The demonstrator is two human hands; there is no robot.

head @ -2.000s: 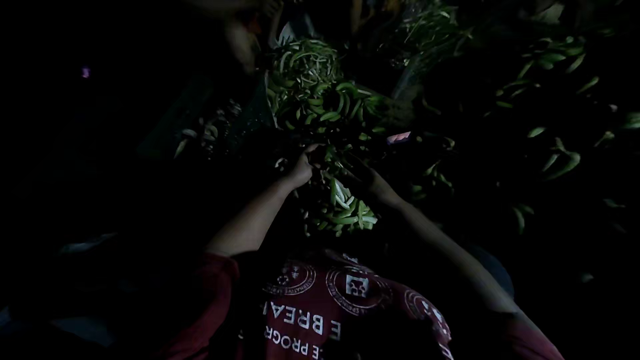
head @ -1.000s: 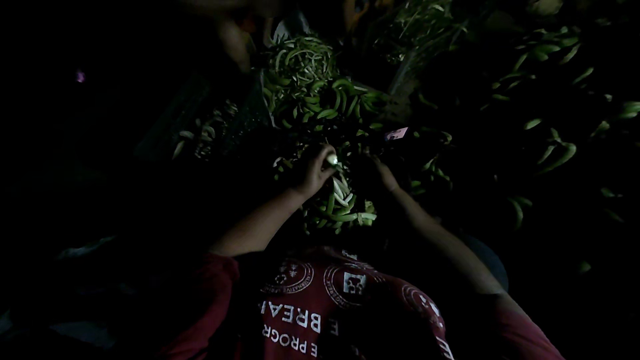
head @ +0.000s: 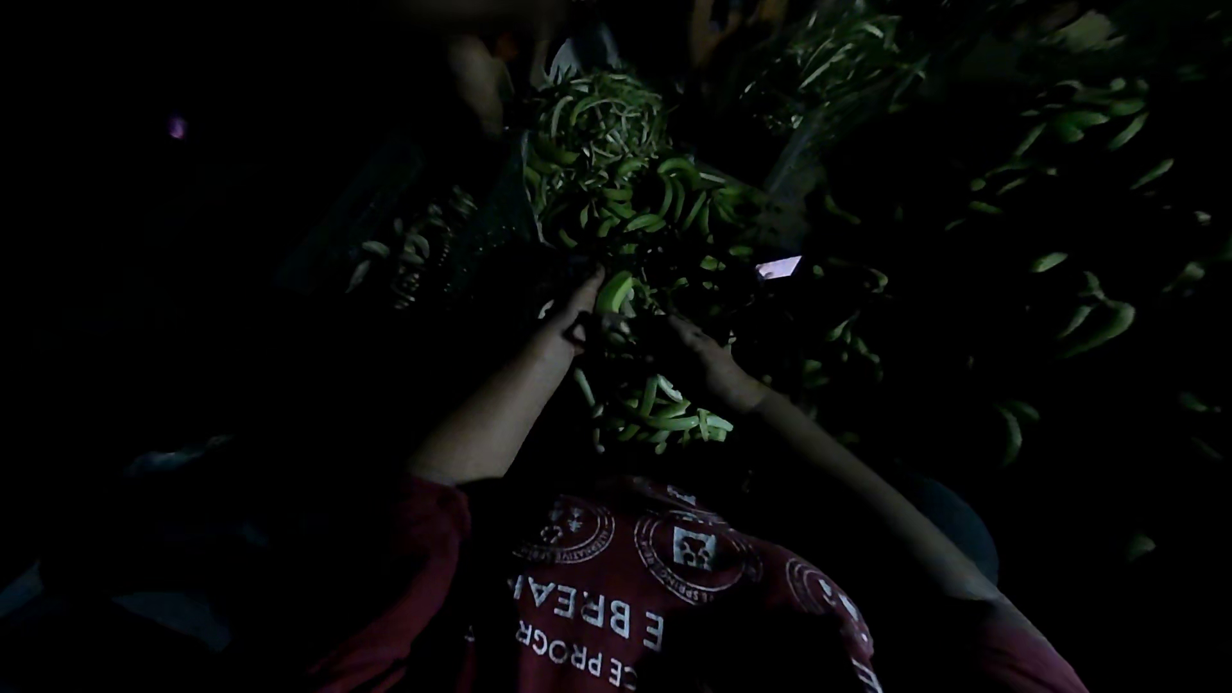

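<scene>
The scene is very dark. My left hand point(head: 582, 306) is at the centre, beside a green curved banana-like fruit point(head: 616, 293); I cannot tell whether its fingers grip it. To the right, my right hand point(head: 703, 351) reaches inward, its fingertips lost in shadow. Between and below my hands lie pale green peels or strips point(head: 669, 416), in front of my red printed shirt. Just beyond my hands is a pile of green, banana-like fruit point(head: 674, 197).
Thin green strips point(head: 611, 120) are heaped behind the fruit, with more strips point(head: 847, 58) at the upper right. Green fruit point(head: 1097, 322) lies scattered on the right. A small bright pinkish object point(head: 779, 268) is right of my hands. Parts of another person's arm point(head: 476, 82) show at the top.
A pale piece that was at my left hand a second ago no longer shows there. That hand has moved slightly up and left, and a green fruit now shows beside it.
</scene>
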